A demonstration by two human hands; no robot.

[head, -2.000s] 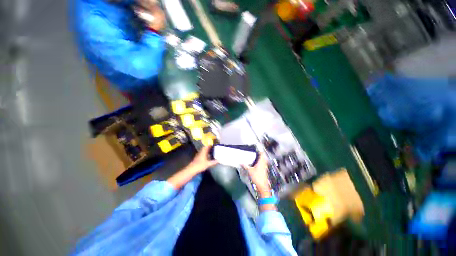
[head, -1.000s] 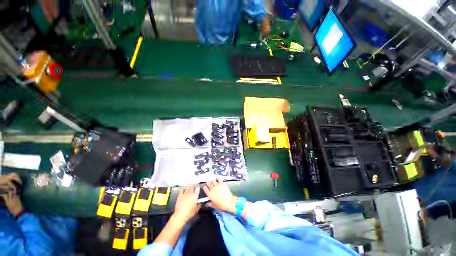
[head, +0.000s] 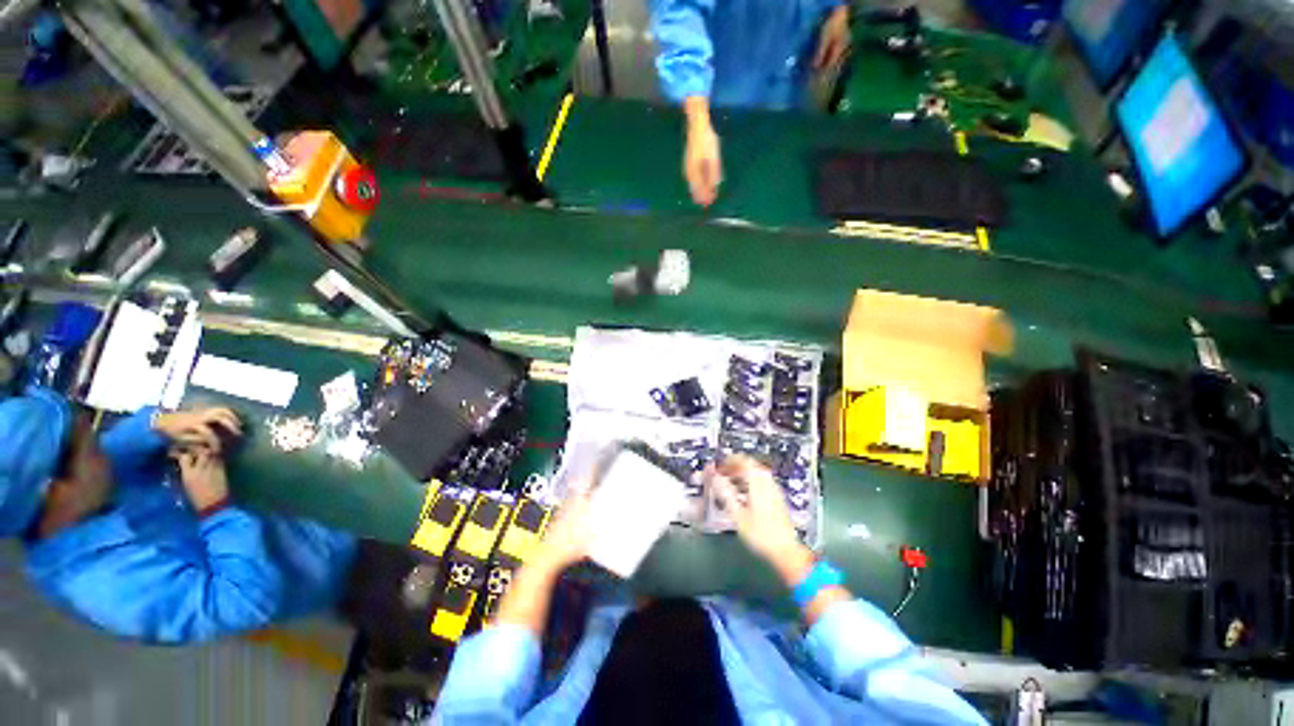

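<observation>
My left hand holds a white-faced phone-shaped unit, tilted, at the near edge of the grey liner. My right hand, with a blue band on the wrist, is over the liner's near part, just right of the unit. Its fingers are bent; whether they pinch a part is too blurred to tell. Small black components lie in rows on the liner's right side, and a larger black piece lies left of them.
Yellow-patched dark units lie to the left, below a black tray. An open carton stands right of the liner, with black compartment trays beyond. A person works at left; another reaches over the bench's far side.
My hands have parted; the right has moved right over the components, and the left now holds the unit with its white face showing. The far person's arm reaches forward. The view has shifted.
</observation>
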